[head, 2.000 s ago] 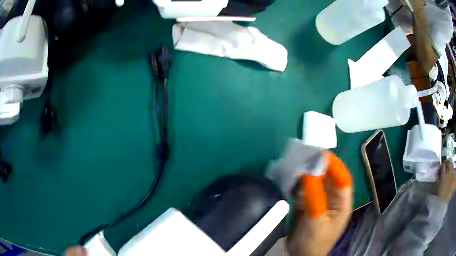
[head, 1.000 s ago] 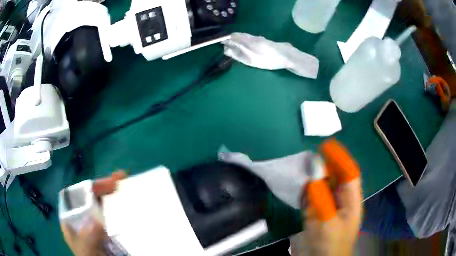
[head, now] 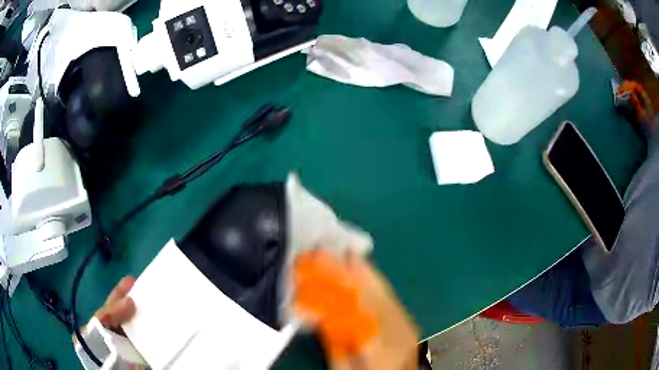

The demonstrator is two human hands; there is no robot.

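Observation:
A white camera housing [head: 199, 318] with a black dome head [head: 242, 235] is tilted at the lower left. My left hand [head: 115, 309] holds it by the bracket end, with fingers at the housing's left edge. My right hand [head: 354, 311], blurred and with orange finger cots, is at the dome's right side. It holds a whitish wiping cloth [head: 318, 217] against the dome's right edge. The fingertips under the cloth are partly hidden. A black pigtail cable [head: 209, 160] runs from the bracket across the green table.
A crumpled white strip [head: 379, 65], a white block [head: 460, 157], a squeeze bottle [head: 524, 87] and a smartphone [head: 585, 184] lie on the green table [head: 405, 238]. Several cameras crowd the left, one with a lens panel [head: 191, 37] at the top. A person's grey sleeve [head: 639, 231] is at right.
My right hand moved left with the cloth, from beside the dome onto its right edge. The held camera turned, its dome now pointing more upward. The view shifted slightly.

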